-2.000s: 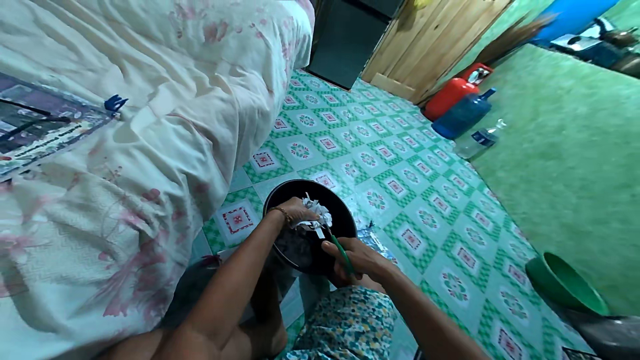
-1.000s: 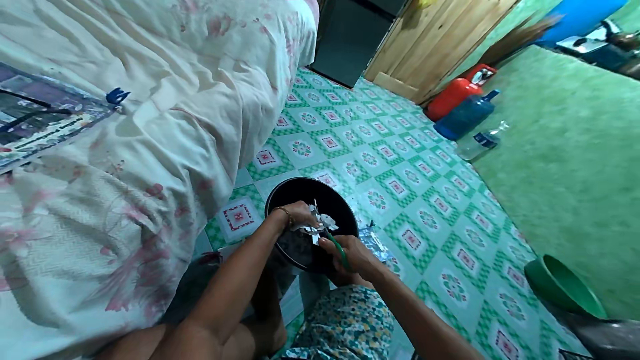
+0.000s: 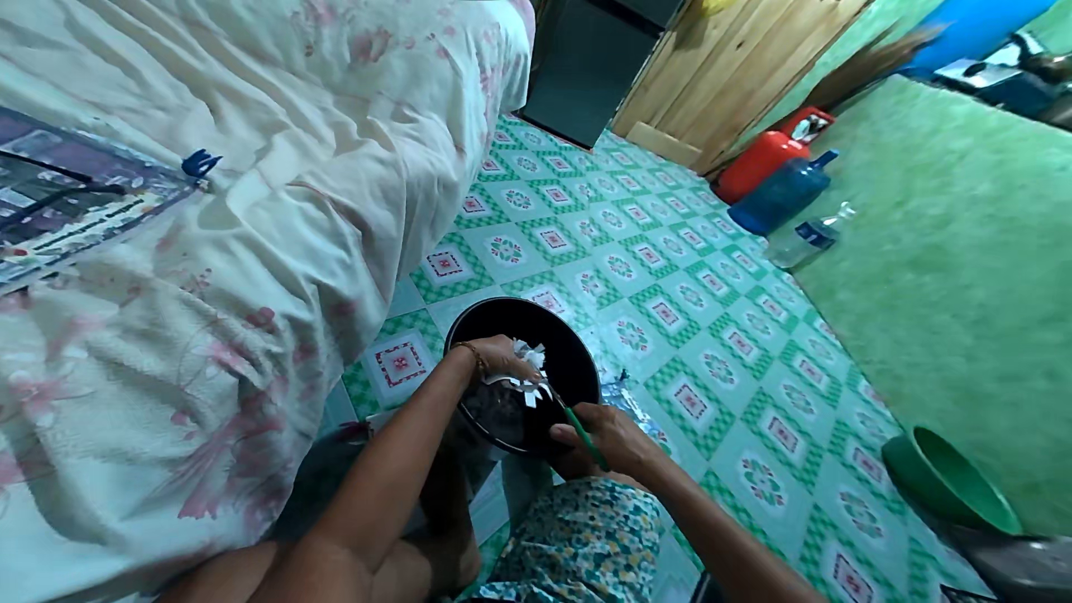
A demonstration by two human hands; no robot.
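Over a round black bucket on the floor, my left hand holds a bunch of white paper strips. My right hand grips green-handled scissors, whose blades reach to the strips from the right. Whether the blades are parted I cannot tell. Inside the bucket, below my left hand, lies something dark and greyish that is hard to make out. A bracelet circles my left wrist. Patterned cloth covers my lap just below the bucket.
A bed with a floral sheet stands at left. Crumpled clear plastic lies right of the bucket. Along the green wall are a red gas cylinder, a blue water jug, a clear plastic bottle and a green basin.
The white strips have shifted and spread in my left hand, and the scissors have moved a little against them. Both hands stay over the bucket.
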